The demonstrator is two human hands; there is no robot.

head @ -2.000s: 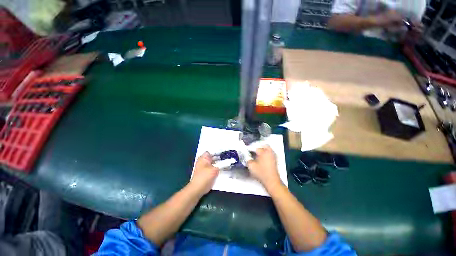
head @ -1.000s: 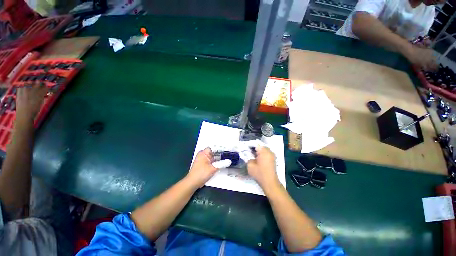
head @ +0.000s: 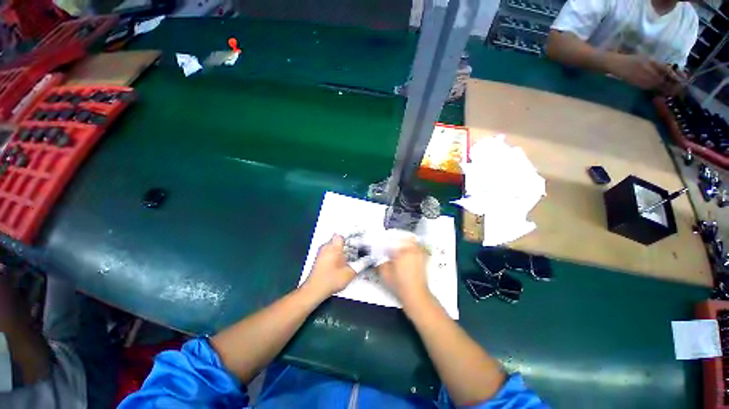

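Note:
My left hand [head: 331, 266] holds a small dark and silver piece [head: 356, 251] over the white paper sheet [head: 320, 226], likely a watch head. My right hand [head: 406, 270] is closed on a crumpled white wiping cloth [head: 382, 244] against the piece. The cloth and fingers hide most of the piece, and the right hand is blurred. Several waiting black pieces [head: 499, 286] with shiny rims lie on the green bench right of the sheet.
A metal post [head: 428, 96] stands at the sheet's top edge. Behind it is an orange-red box [head: 444, 152]. White wipes [head: 502, 188] and a black cube holder [head: 639, 210] are on the brown board. A red parts tray [head: 48, 152] is at left. A person works at upper right.
My right hand has moved slightly left and nearer me, covering more of the piece. The other person's arm has left the red tray. A single dark piece on the left bench appeared since the earliest frame.

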